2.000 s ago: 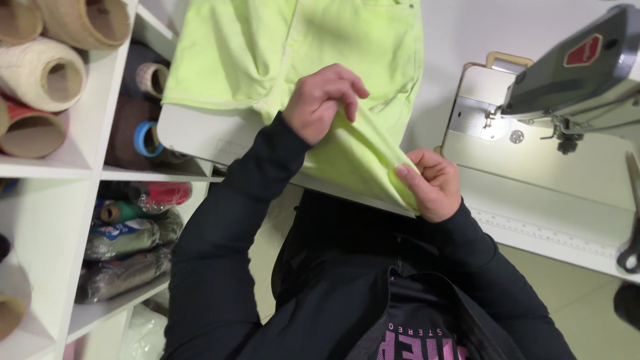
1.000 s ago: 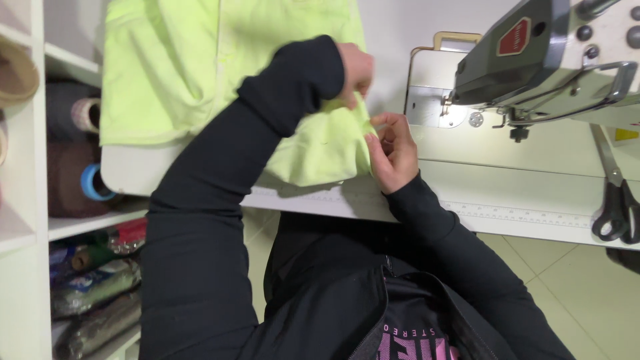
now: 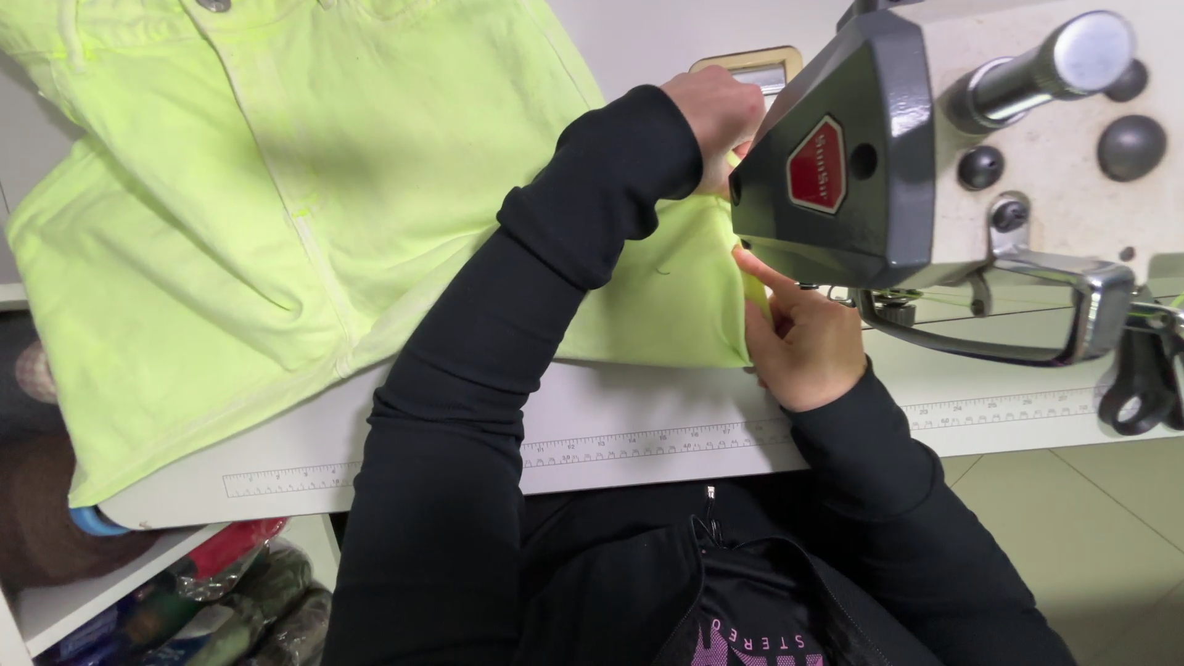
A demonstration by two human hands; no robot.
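Neon yellow-green denim shorts (image 3: 407, 166) lie across the table, with the waistband at the top left and one leg reaching right to the sewing machine (image 3: 832, 166). My left hand (image 3: 717, 116) is at the far end of the leg's hem, close to the machine head, its fingertips partly hidden. Nearer to me, my right hand (image 3: 809, 347) pinches the folded hem edge between thumb and fingers, below the machine head. The head hides the needle area and part of the hem.
A printed ruler (image 3: 647, 442) runs along the table's front edge. Black-handled scissors (image 3: 1140, 384) lie at the right. Wrapped yarn or thread (image 3: 268, 592) fills a shelf at lower left, near a cone with a blue rim (image 3: 95, 522). A tan-framed plate (image 3: 791, 63) sits behind the machine head.
Both hands have moved right with the shorts' leg, from the open table front to beside the machine head. The view has shifted closer to the machine.
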